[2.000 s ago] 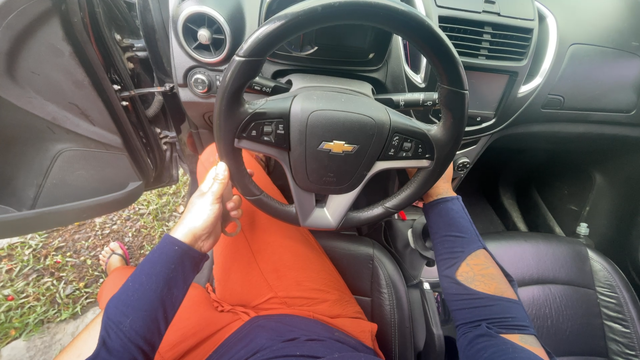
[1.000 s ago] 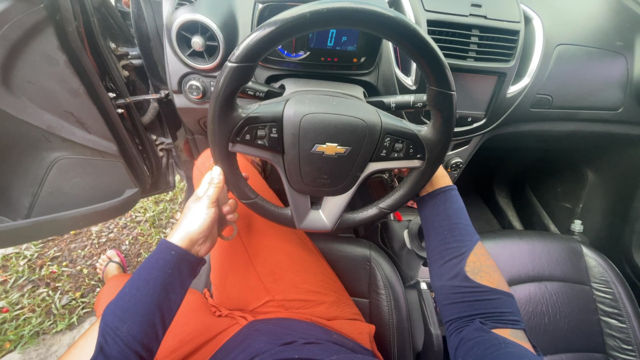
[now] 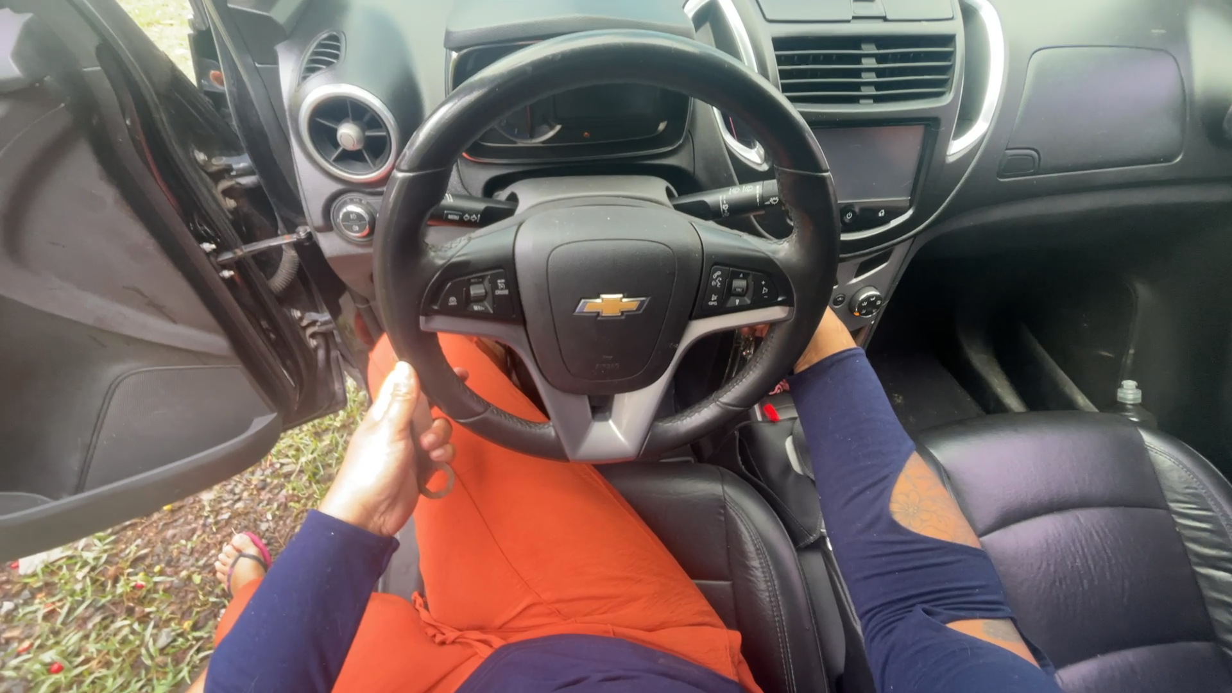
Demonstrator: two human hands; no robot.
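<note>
A black leather steering wheel (image 3: 608, 414) with a gold bowtie emblem fills the middle of the view. My left hand (image 3: 385, 452) is closed at the wheel's lower left rim, thumb up, around a small object from which a ring (image 3: 438, 480) shows below the fingers; the object's kind is unclear. My right hand (image 3: 818, 339) reaches behind the wheel's lower right rim, beside the steering column, where its fingers are mostly hidden. Some small metal shows near its fingertips, perhaps keys. The instrument cluster (image 3: 587, 120) behind the wheel is dark apart from small lights.
The driver's door (image 3: 173, 472) stands open at left, with one sandalled foot (image 3: 243, 561) out over the grass. A dark center screen (image 3: 866, 166) and air vents are at right. The black passenger seat (image 3: 1068, 539) and a bottle (image 3: 1131, 399) lie beyond my right arm.
The instrument display, lit with a blue readout a second ago, is now dark. My left hand stays by the rim, and my right hand remains behind the wheel.
</note>
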